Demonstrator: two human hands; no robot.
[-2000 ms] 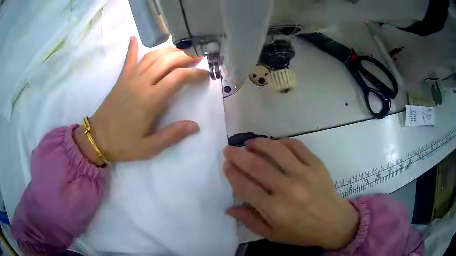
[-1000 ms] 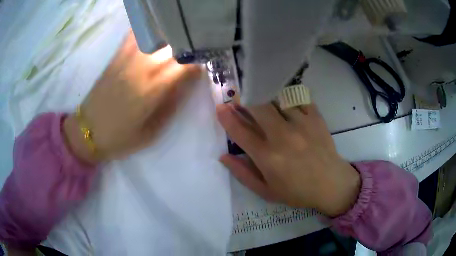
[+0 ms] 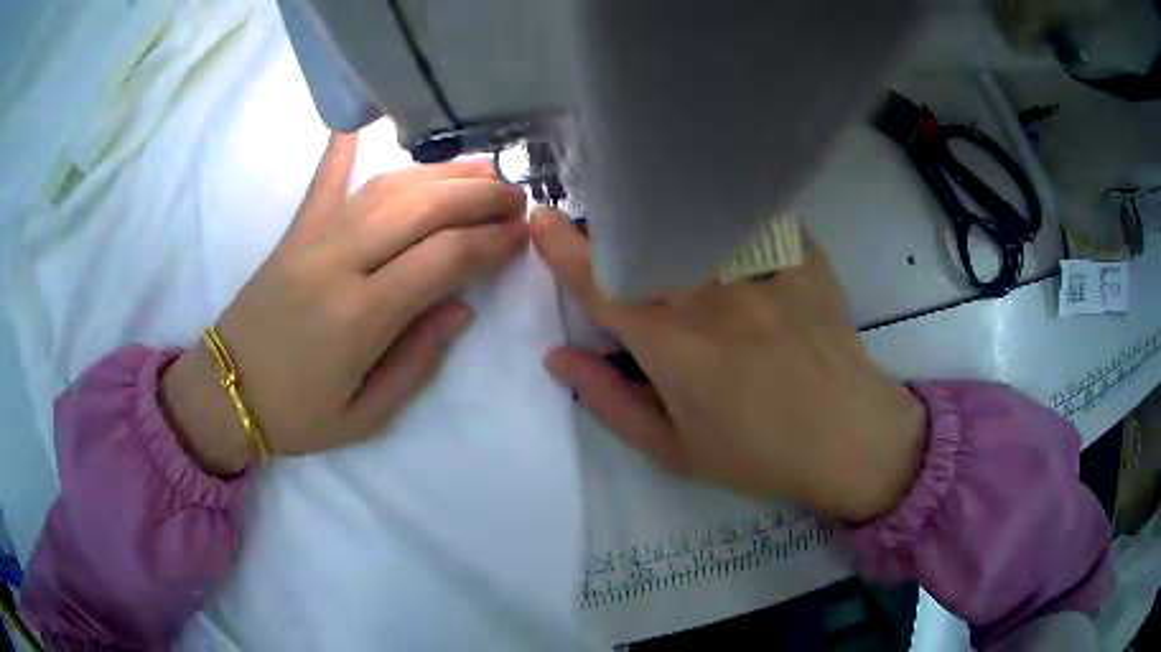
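A white fabric panel (image 3: 433,510) lies over the table under my left hand, its straight right edge running up to the presser foot (image 3: 548,189). My left hand (image 3: 369,293) rests flat on the fabric with fingers spread, fingertips just left of the foot. My right hand (image 3: 738,369) is right of the edge, its index fingertip at the fabric edge just below the foot and its thumb on the edge lower down. Its other fingers are partly hidden behind the machine head (image 3: 738,115). I cannot see a pinch on the cloth.
Black-handled shears (image 3: 974,191) lie on the table to the right. A white paper label (image 3: 1092,288) is beside them. A cream ribbed knob (image 3: 766,245) shows above my right hand. A printed ruler (image 3: 713,553) runs along the table's front edge. A bright light shines left of the needle.
My right hand has moved up along the fabric edge, close to the foot. My left hand stays on the cloth beside the foot. The view has shifted, and the machine head covers more of it.
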